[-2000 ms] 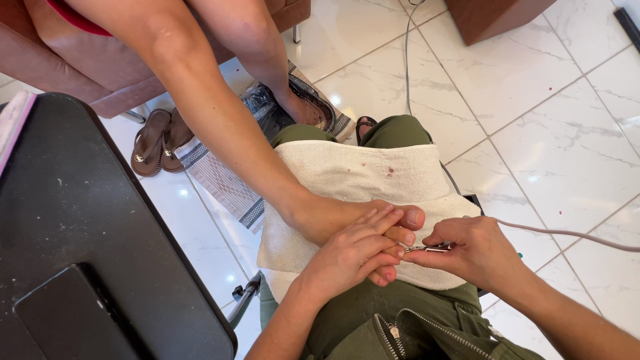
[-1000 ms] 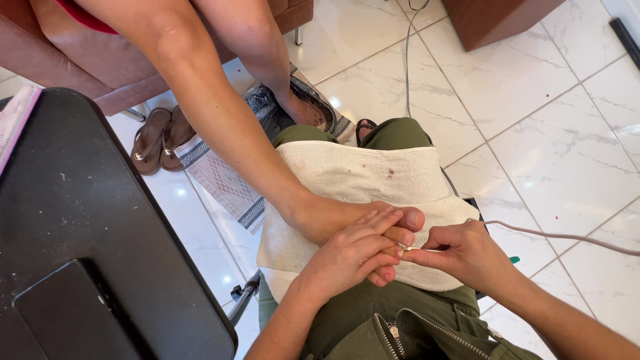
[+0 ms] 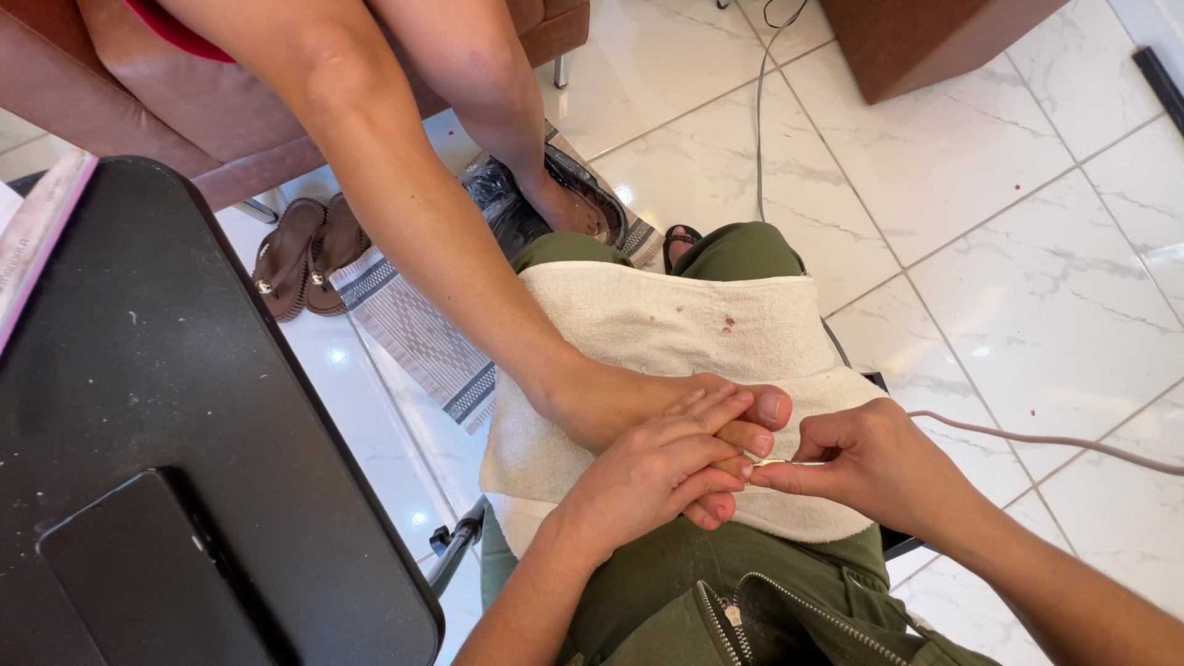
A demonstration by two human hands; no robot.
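A person's bare foot (image 3: 610, 398) rests on a cream towel (image 3: 666, 314) spread over my lap. My left hand (image 3: 652, 467) lies across the front of that foot, its fingers gripping the smaller toes. Between the thumb and fingers of my right hand (image 3: 846, 462) is a thin metal nail tool (image 3: 772, 462), whose tip touches a middle toe by the nail. Most of the tool's handle is hidden in my fingers, so its exact kind cannot be told. The big toe (image 3: 770, 407) points right, beyond my fingers. Small reddish spots mark the towel.
At left stands a black table (image 3: 231, 388) with a dark smartphone (image 3: 139, 573). Brown flip-flops (image 3: 291, 259) lie beside a striped mat (image 3: 425, 342). The person's other foot (image 3: 573, 208) is in a dark, plastic-lined basin (image 3: 606, 185). A cable (image 3: 1045, 437) runs out at right.
Two seconds ago my right hand held a larger metal tool, like nippers, at the toes; now a thin tool is there instead. My left hand has kept its hold on the foot.
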